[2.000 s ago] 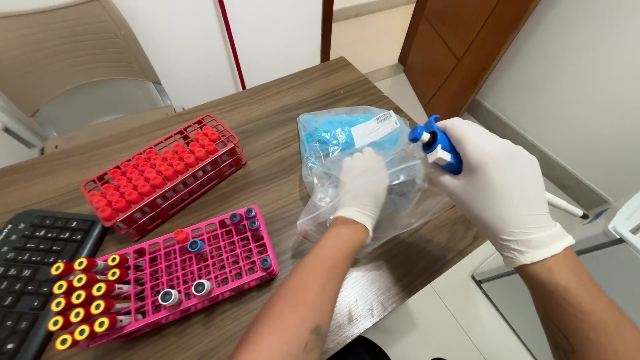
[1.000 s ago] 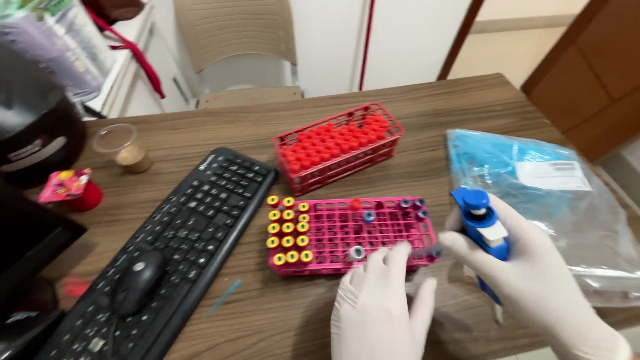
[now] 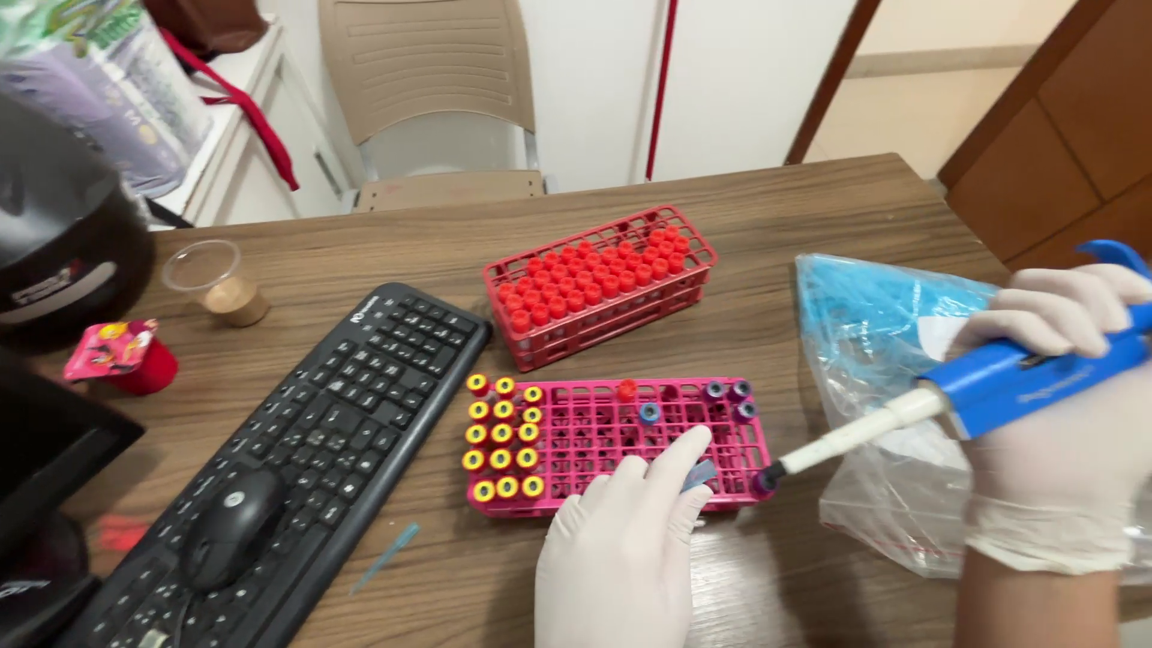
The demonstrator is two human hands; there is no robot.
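Note:
My left hand (image 3: 621, 549), in a white glove, pinches a translucent blue piece (image 3: 698, 475), apparently a pipette tip, over the front of the magenta tube rack (image 3: 612, 511). Gripped in my gloved right hand (image 3: 1053, 360) is a blue micropipette (image 3: 1035, 382), tilted down leftward. The dark end of its white shaft meets or overlaps a purple-capped tube (image 3: 763, 483) at the rack's front right corner; contact is unclear. Yellow-ringed tubes (image 3: 501, 434) fill the rack's left end. A red-capped tube (image 3: 626, 391), a blue-topped tube (image 3: 649, 414) and several purple-capped tubes (image 3: 740, 391) stand farther right.
Behind is a red rack (image 3: 598, 335) of red-capped tubes. A clear bag of blue pipette tips (image 3: 864, 360) lies right. At left are a keyboard (image 3: 306, 450), a mouse (image 3: 234, 526), a loose blue tip (image 3: 385, 558), a plastic cup (image 3: 220, 288) and a red container (image 3: 135, 355).
My left hand has left the bag, where it was two seconds ago, for the magenta rack. The micropipette has gone from nearly upright to tilted, its shaft now pointing at the rack's corner. The view has shifted left.

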